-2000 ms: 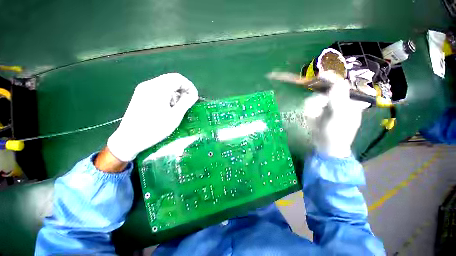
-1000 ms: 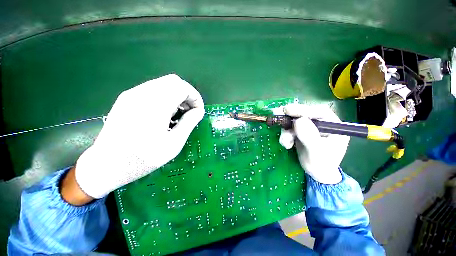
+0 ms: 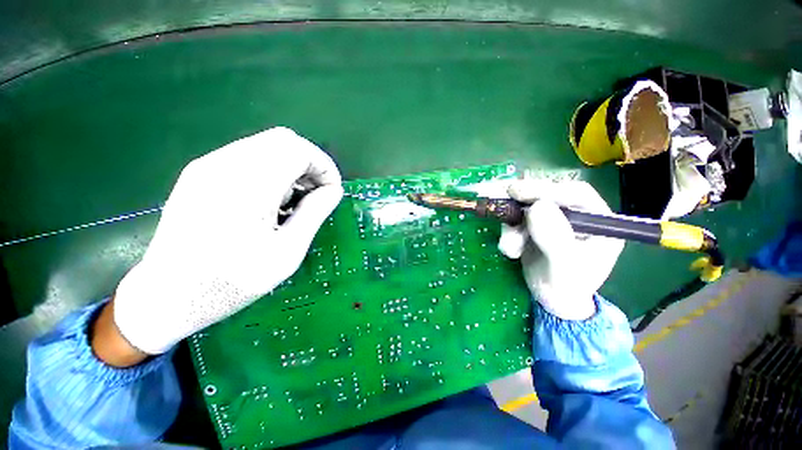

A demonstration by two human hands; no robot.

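Note:
The green printed circuit board [image 3: 378, 308] lies solder side up in front of me, slightly tilted. My right hand [image 3: 567, 242], in a white glove, holds the soldering iron [image 3: 616, 226] like a pen. Its copper-brown tip is over the board's upper part; I cannot tell if it touches. My left hand [image 3: 233, 233], also gloved, is closed at the board's upper left edge. The thin solder wire [image 3: 83, 226] runs from the left edge to this hand. The hand's fingertips are partly hidden, and the wire's end is hard to see.
At right, the yellow-and-black iron holder [image 3: 598, 132] stands beside a black parts box [image 3: 646, 189] with white crumpled material and a whitish bottle [image 3: 752, 110]. The iron's cable bends down at right. Dark stacked racks [image 3: 767, 395] stand at lower right. A blue sleeve [image 3: 781, 253] shows at the right edge.
Two seconds ago the iron was blurred near its holder; one second ago it was over the board. Since then the tip has shifted slightly right relative to the board, and the view has shifted slightly.

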